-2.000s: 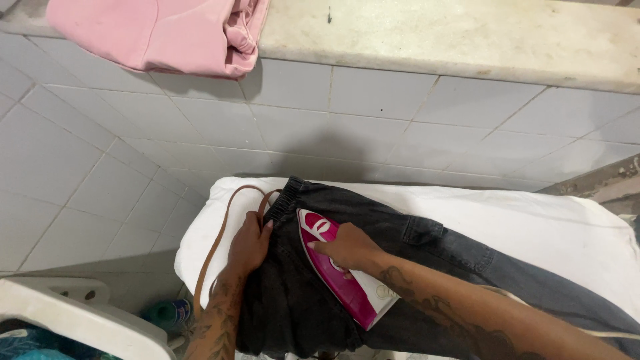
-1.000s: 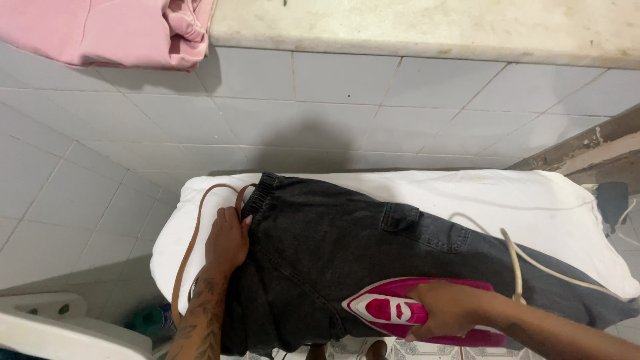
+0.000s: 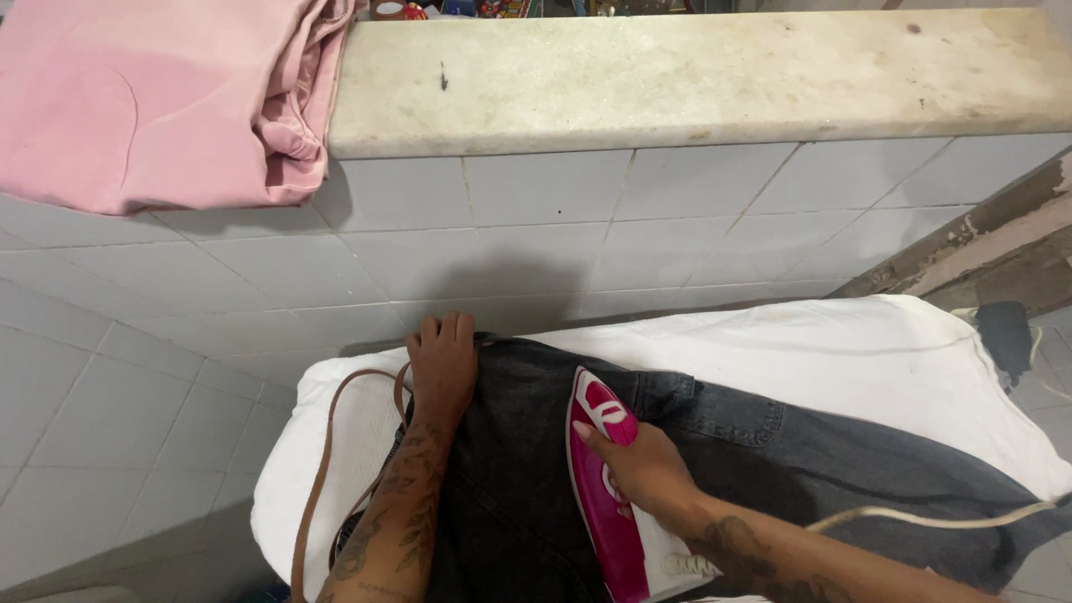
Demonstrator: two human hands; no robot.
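Observation:
Dark grey denim trousers with a flapped side pocket lie across an ironing board with a white cover. My right hand grips the handle of a magenta and white clothes iron, which rests on the cloth left of the pocket, its tip towards the wall. My left hand lies on the upper left edge of the trousers at the far side of the board, fingertips beyond the cloth; whether it pinches the fabric is hidden. A brown cord loops out beside the waistband, partly behind my left forearm.
A tiled wall topped by a marble ledge runs behind the board. Folded pink fabric hangs slightly over the ledge at the left. The iron's pale cable crosses the trousers to the right. A dark object is at the board's right end.
The iron in my right hand has moved from the near edge of the trousers up towards the pocket and turned its tip to the wall. My left hand has shifted from the waistband to the far edge.

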